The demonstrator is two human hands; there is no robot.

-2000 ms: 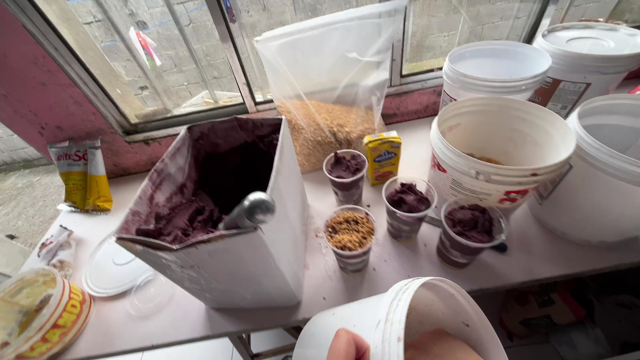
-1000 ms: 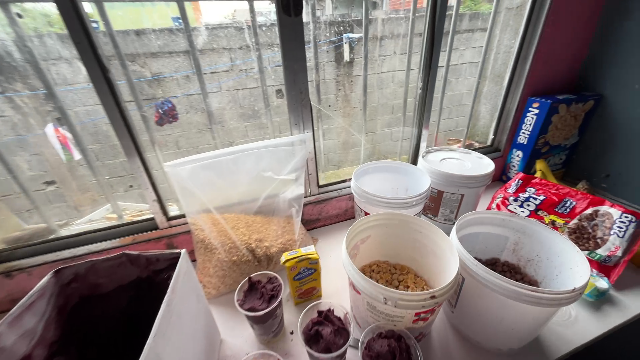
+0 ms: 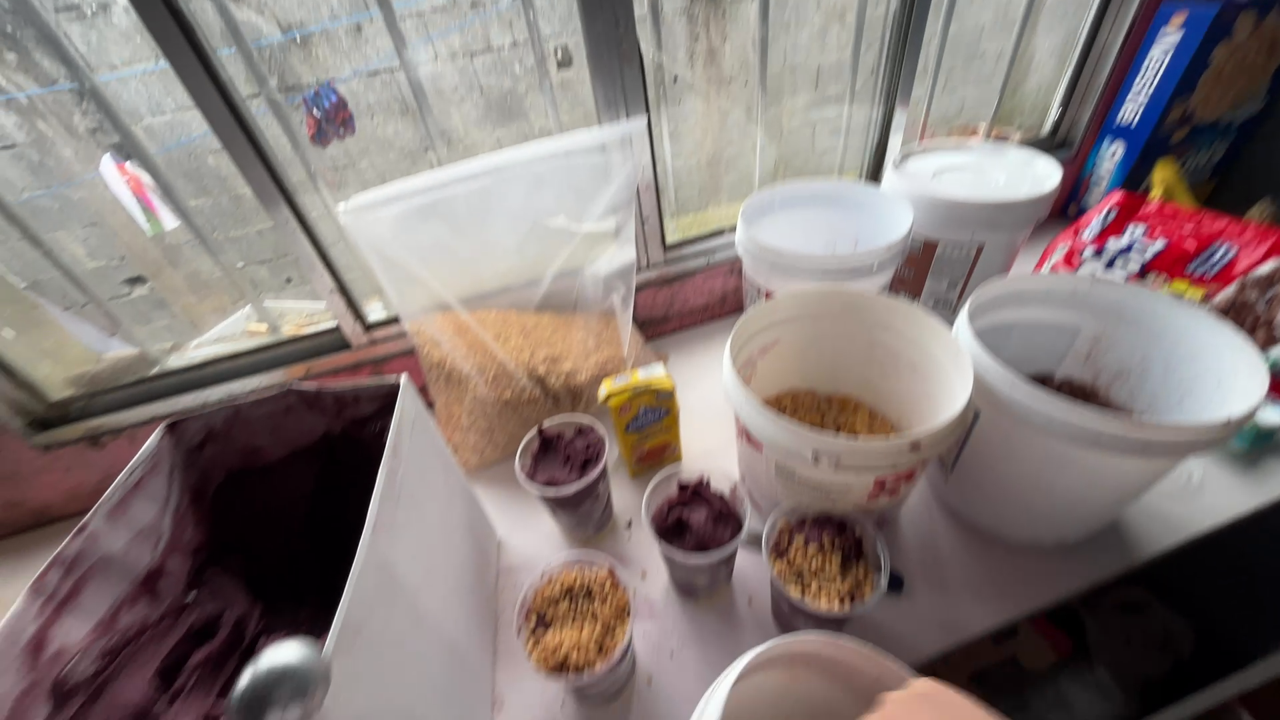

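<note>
A white plastic tub (image 3: 810,660) is at the bottom edge, cut off by the frame. Part of a hand, seemingly my right hand (image 3: 935,700), shows at its right side; its fingers are hidden. My left hand is out of view. Beyond the tub, a clear plastic cup (image 3: 825,570) holds purple frozen pulp partly covered with golden crumbs. Another cup (image 3: 577,625) at the left is topped with crumbs. Two cups, one in the middle (image 3: 695,530) and one farther back (image 3: 567,465), show bare purple pulp.
At left stands a white box (image 3: 430,590) of purple pulp with a metal scoop handle (image 3: 280,680). Behind are a clear bag of crumbs (image 3: 510,370), a small yellow carton (image 3: 642,420), a bucket of crumbs (image 3: 850,450), a larger white bucket (image 3: 1080,460) and a red packet (image 3: 1160,240).
The rightmost cup, bare purple pulp two seconds ago, now has crumbs on it. The tub and a hand, out of view one second ago, show again at the bottom. The view has swung right.
</note>
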